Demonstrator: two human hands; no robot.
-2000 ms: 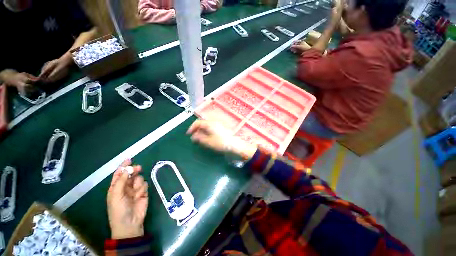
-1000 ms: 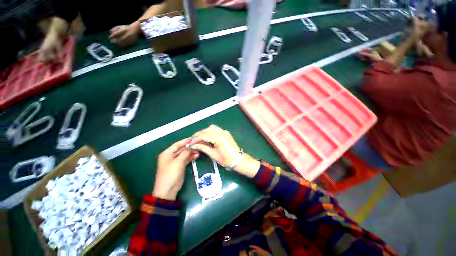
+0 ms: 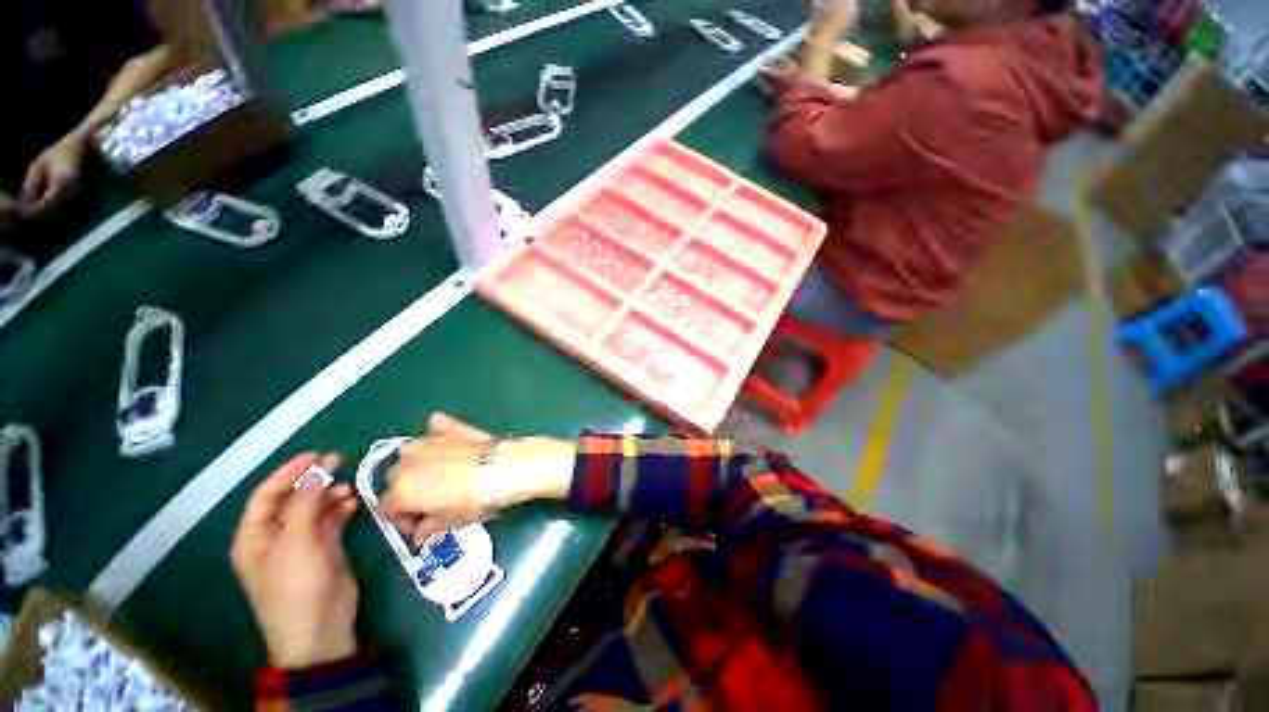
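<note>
A white plastic frame [image 3: 457,568] lies on the green worktop in front of me, its blue insert at the near, wider end. My left hand [image 3: 295,556] is left of the frame, palm up, and holds a small white plastic part [image 3: 313,477] at its fingertips. My right hand [image 3: 443,480] is over the frame's open middle, fingers pointing down and left near the blue insert. Its fingertips are partly hidden, so I cannot tell whether they hold anything.
A pink-red compartment tray [image 3: 668,278] lies ahead to the right, beside a slanting white post [image 3: 448,139]. A carton of white parts [image 3: 86,668] is at lower left. More frames lie on the belt [image 3: 265,299]. A person in a red top [image 3: 919,167] sits at right.
My hands were together above the frame a second ago; now they are apart, the right one down over the frame. The view has swung right, leaving the near carton mostly cut off.
</note>
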